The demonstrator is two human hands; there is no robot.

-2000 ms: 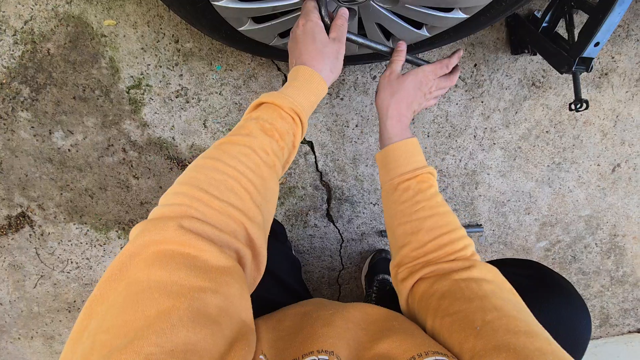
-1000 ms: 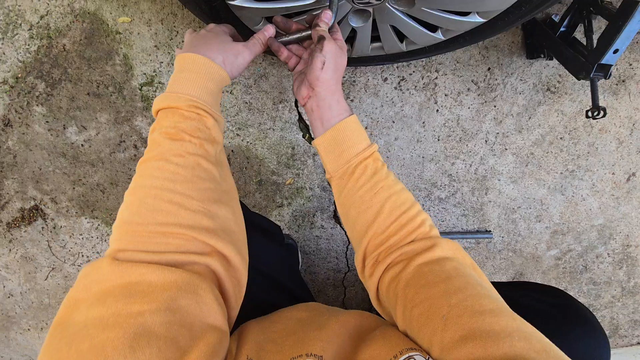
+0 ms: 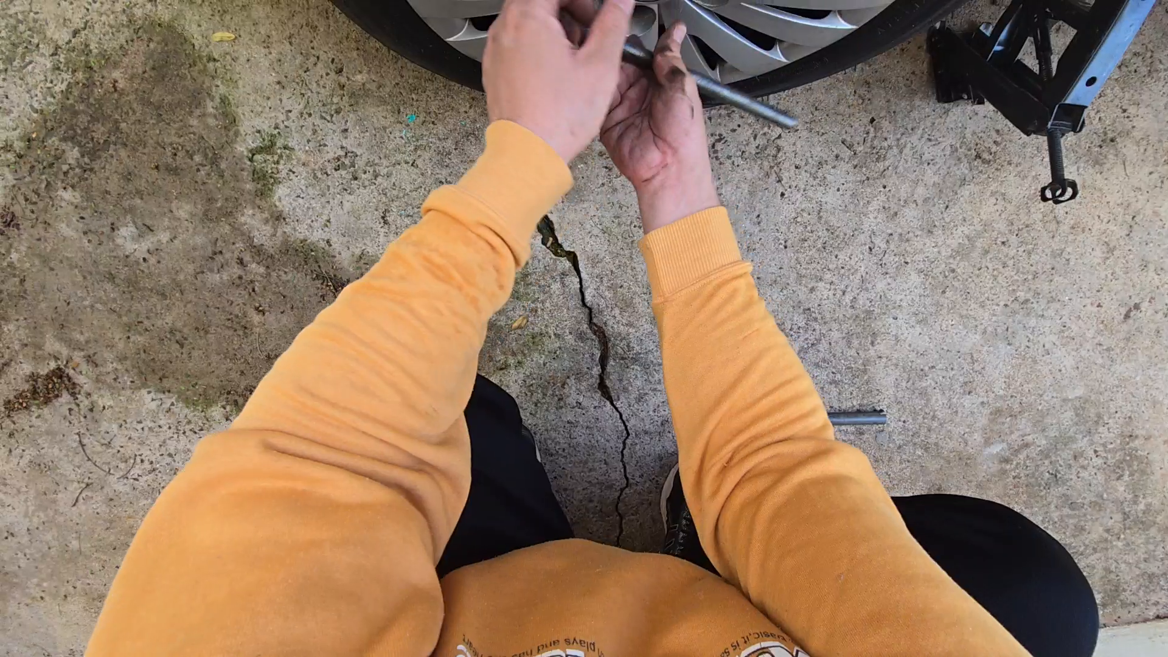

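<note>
At the top middle, in front of the silver wheel (image 3: 776,27) with its black tyre (image 3: 392,41), both hands are at a metal bar tool (image 3: 744,99), probably a lug wrench. My left hand (image 3: 552,78) has its fingers curled around the tool's upper part, near the wheel's centre; the fingertips are partly cut off by the frame edge. Just to the right, my right hand (image 3: 662,119) is palm up, its thumb raised and its palm smudged dark. The bar slants across this hand, and its free end points down to the right. Whether the right fingers close on it is hidden.
A black scissor jack (image 3: 1031,82) stands at the upper right, its hooked screw end toward me. A metal tube (image 3: 858,418) lies on the concrete beside my right sleeve. A long crack (image 3: 602,356) runs through the concrete between my arms. My knees and a shoe are below.
One second ago the bar pointed left between my hands; now its free end points right. My left hand has moved right toward the wheel's centre, and the right hand has shifted slightly right.
</note>
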